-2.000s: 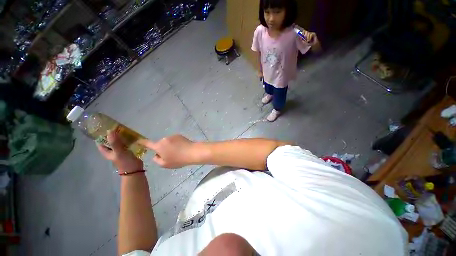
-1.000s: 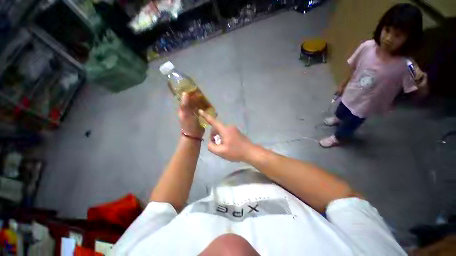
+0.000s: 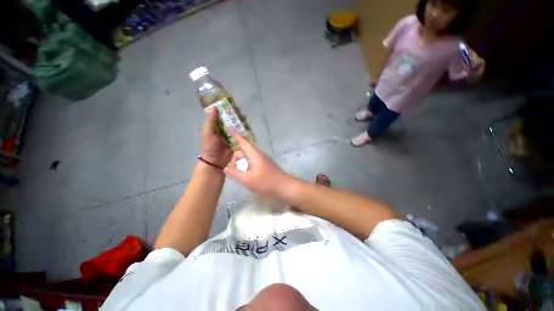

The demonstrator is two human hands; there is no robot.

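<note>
The clear drink bottle [image 3: 225, 112] with a white cap, a printed label and pale yellow liquid is tilted, its cap toward the upper left. My left hand [image 3: 215, 141] is closed around its lower part, with the thumb over the label. My right hand [image 3: 260, 172] is at the bottle's lower end, with the index finger extended to the label. A small white piece [image 3: 242, 164] is pinched in my right hand's fingers. The bottle's far side is hidden.
A child [image 3: 410, 67] in a pink shirt stands at the upper right, holding a small item. A yellow-topped stool [image 3: 341, 22] is at the top. A green sack [image 3: 74, 59] lies at the upper left. A red bag [image 3: 114, 257] is at the lower left. A cluttered wooden table [image 3: 507, 248] is at the right.
The bottle has turned so its printed label now faces me. My right index finger stays at its lower part. The view has shifted; the child and stool appear farther left and higher.
</note>
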